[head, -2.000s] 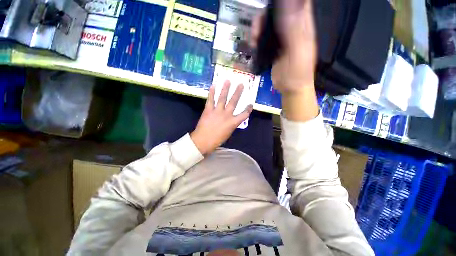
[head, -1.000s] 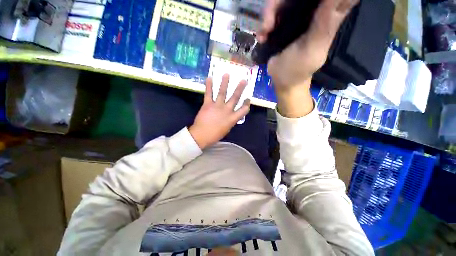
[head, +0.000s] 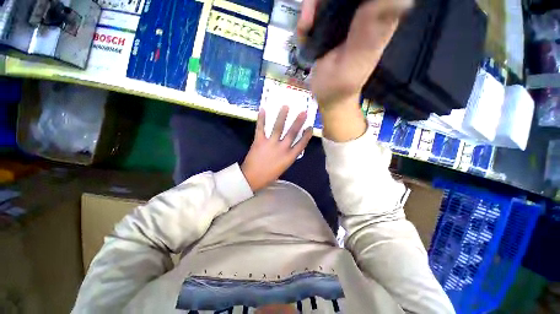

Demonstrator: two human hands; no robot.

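A white flat piece, perhaps a housing, lies at the bench edge in front of me. My left hand rests on its near part with fingers spread, gripping nothing. My right hand is closed around a dark, blurred tool, probably an electric screwdriver, above and right of the white piece. The tool's tip is not clear. A small metal mechanism shows just beyond the white piece, partly hidden by my right hand.
Black stacked blocks stand close right of my right hand, with white covers beyond. A metal fixture is at far left on the printed cardboard. Below the bench are a carton with clear bags and a blue crate.
My right hand and the dark tool have shifted left, and the hand tilts more over the tool. My left hand stays spread on the white piece. The view has shifted slightly.
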